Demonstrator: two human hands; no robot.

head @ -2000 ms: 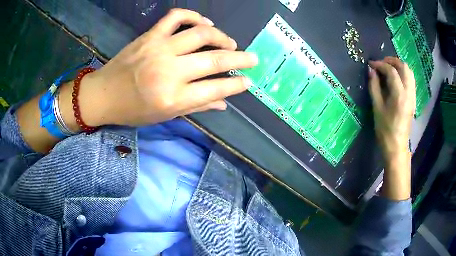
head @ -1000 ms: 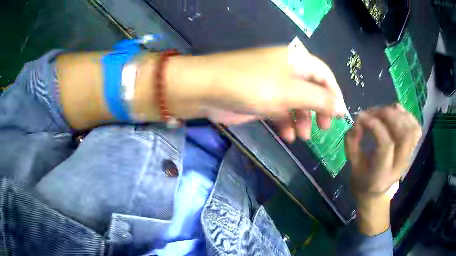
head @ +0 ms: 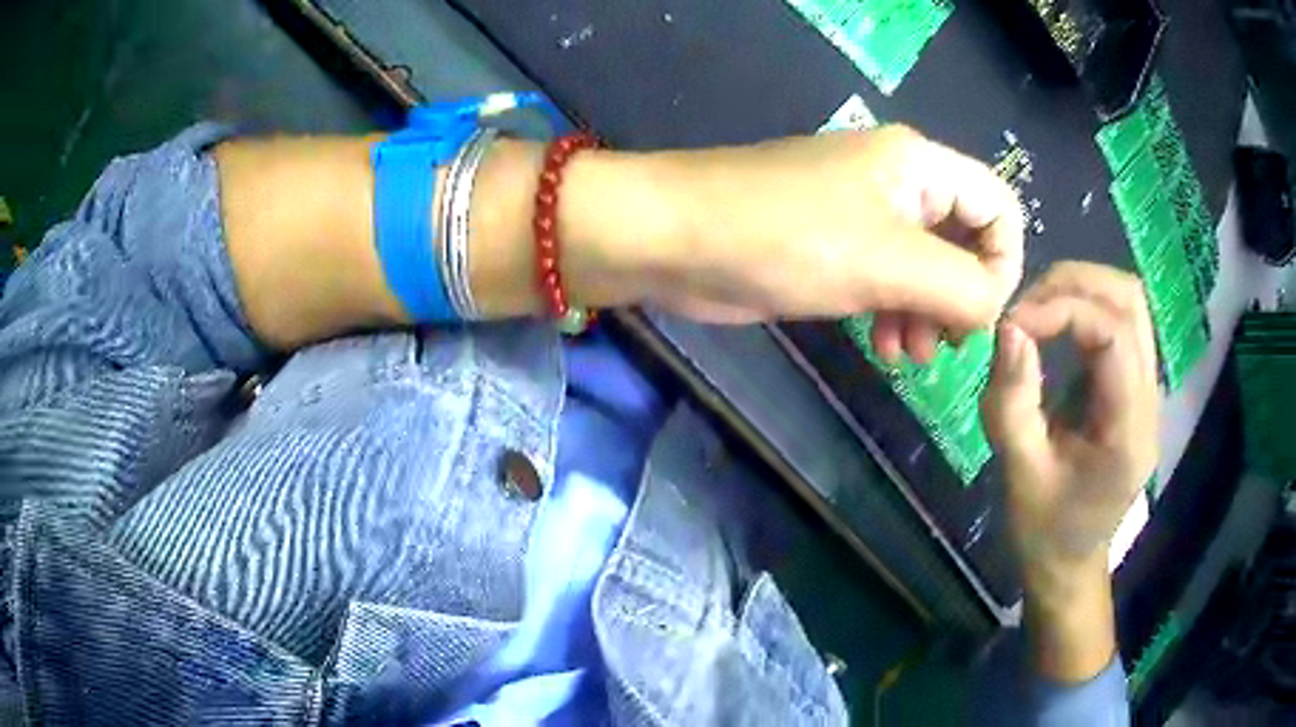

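A green circuit board panel [head: 955,405] lies on the black mat, mostly hidden under my left hand. My left hand [head: 910,234], with a blue band, silver bangles and red beads at the wrist, is above the panel with its fingers bent and thumb and finger together. My right hand [head: 1083,384] is just right of it, thumb and index finger close together, the fingertips of both hands meeting or nearly touching. Whether a tiny component is between the fingertips cannot be told. A small heap of gold-yellow components [head: 1013,164] lies beyond my left hand, partly hidden by it.
Another green panel [head: 884,36] lies at the top edge. A black open box [head: 1123,64] with gold bits stands at the upper right. More green panels [head: 1158,234] lie at the right. The black mat [head: 640,71] ends at the bench's front edge, near my body.
My left hand has moved right over the panel, to my right hand. My right hand has come away from the component heap, towards my body. The view has shifted, showing the box and another panel.
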